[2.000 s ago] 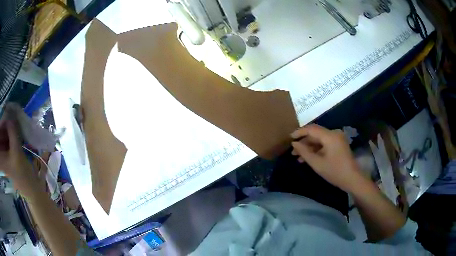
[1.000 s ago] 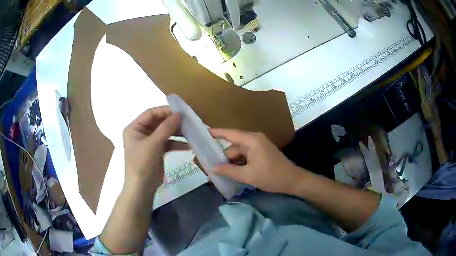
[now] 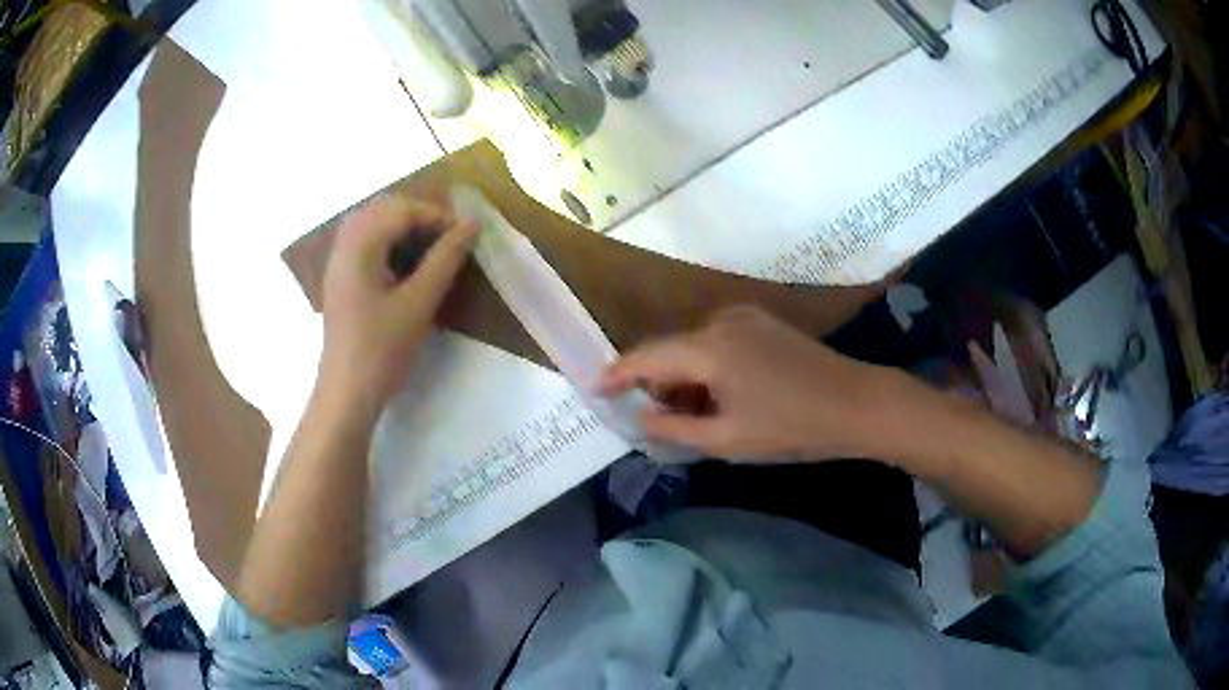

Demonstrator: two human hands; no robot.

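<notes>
A pale narrow strip (image 3: 546, 299) lies slantwise over a brown fabric panel (image 3: 647, 280) on the white table. My left hand (image 3: 391, 276) pinches the strip's upper end near the panel's left part. My right hand (image 3: 741, 384) holds its lower end near the table's front edge. The panel's upper left corner is close below the presser foot area (image 3: 559, 115), which is blurred by glare. The panel's right end hangs towards the table edge. A second brown cut piece (image 3: 189, 270) lies flat at the left.
The machine head (image 3: 539, 34) stands at the top. A metal bar (image 3: 917, 24) lies on the bed, and black-handled scissors (image 3: 1119, 30) at the far right. Metal scissors (image 3: 1098, 384) lie lower right. Fabric scraps (image 3: 88, 499) fill the left side. A slim pointed tool (image 3: 132, 357) lies beside the second piece.
The brown panel has shifted so its left end is nearer the machine front. The strip, brought in by my left hand and held above the panel a second ago, now lies over it, held at both ends.
</notes>
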